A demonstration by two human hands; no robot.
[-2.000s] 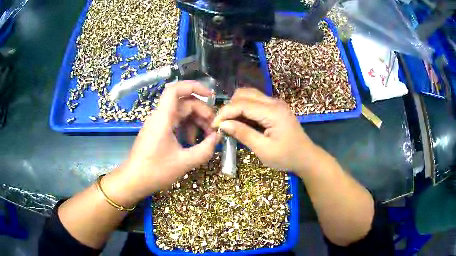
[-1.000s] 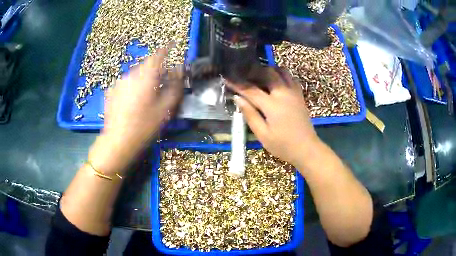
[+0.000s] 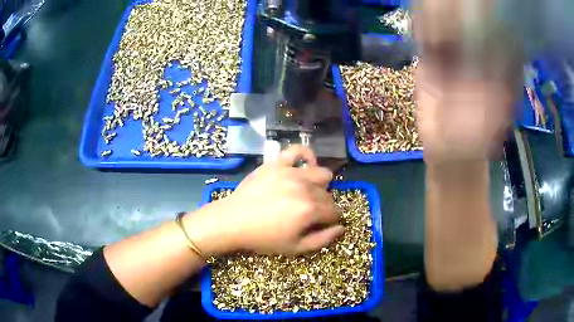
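My left hand [image 3: 277,207] is curled over the front tray, its fingers just in front of the metal fixture [image 3: 248,122] under the dark press [image 3: 302,63]. A short piece of a white-wrapped handle [image 3: 272,151] shows at the fingers; the rest is hidden under the hand, which appears closed around it. My right hand [image 3: 466,94] is raised at the right, strongly blurred; whether it holds anything cannot be told. The front blue tray [image 3: 377,251] holds a heap of gold-coloured fittings [image 3: 277,283].
The large left blue tray [image 3: 163,163] holds small metal fittings [image 3: 182,31]. The right blue tray [image 3: 384,156] holds reddish-gold pieces [image 3: 381,107] and is partly hidden by my right arm. A few loose pieces lie on the green bench mat [image 3: 145,201] behind the front tray.
My left hand has moved from the left tray to the front of the fixture. My right hand has left the fixture, going up and right. The pale handle over the left tray is gone from there.
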